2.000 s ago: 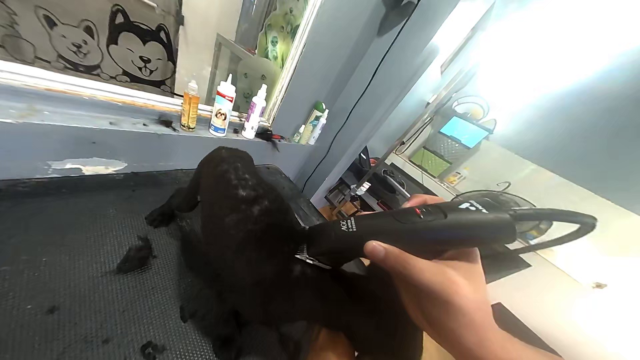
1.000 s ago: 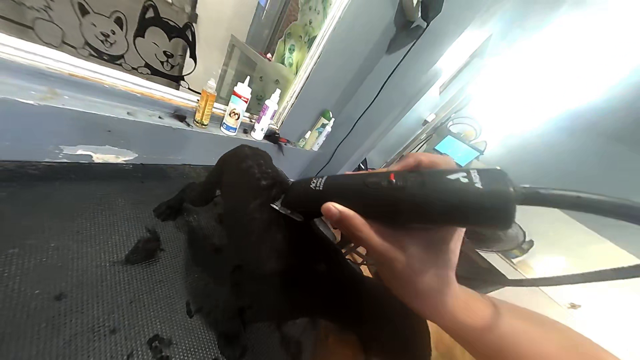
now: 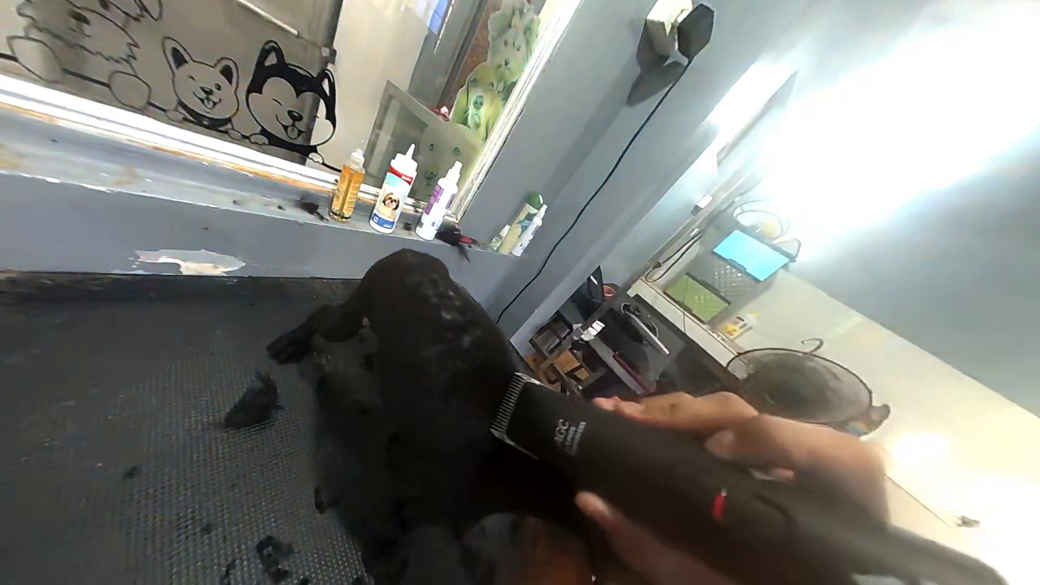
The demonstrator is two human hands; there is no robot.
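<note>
My right hand (image 3: 800,451) is wrapped around a black corded electric hair clipper (image 3: 617,455), fingers above and thumb below. The metal toothed blade (image 3: 512,410) lies against the side of a short-coated black animal, apparently a dog (image 3: 439,357), at the centre. One leg (image 3: 313,333) stretches left on the black textured grooming table (image 3: 187,479). The dog's head cannot be made out in the dark coat. A blurred brownish patch at the bottom edge, under the dog's body, may be my left hand; its grip cannot be told.
Clumps of cut black hair (image 3: 253,402) lie on the table mat. On the window ledge (image 3: 268,219) stand an amber bottle (image 3: 348,188), two white bottles (image 3: 393,193) and more bottles in the corner (image 3: 520,227). A cable (image 3: 597,187) hangs down the wall. Shelving (image 3: 561,349) stands beyond.
My right hand and the clipper have moved down and right, and the blade has gone from near the upper end of the dog's body to lower on its side.
</note>
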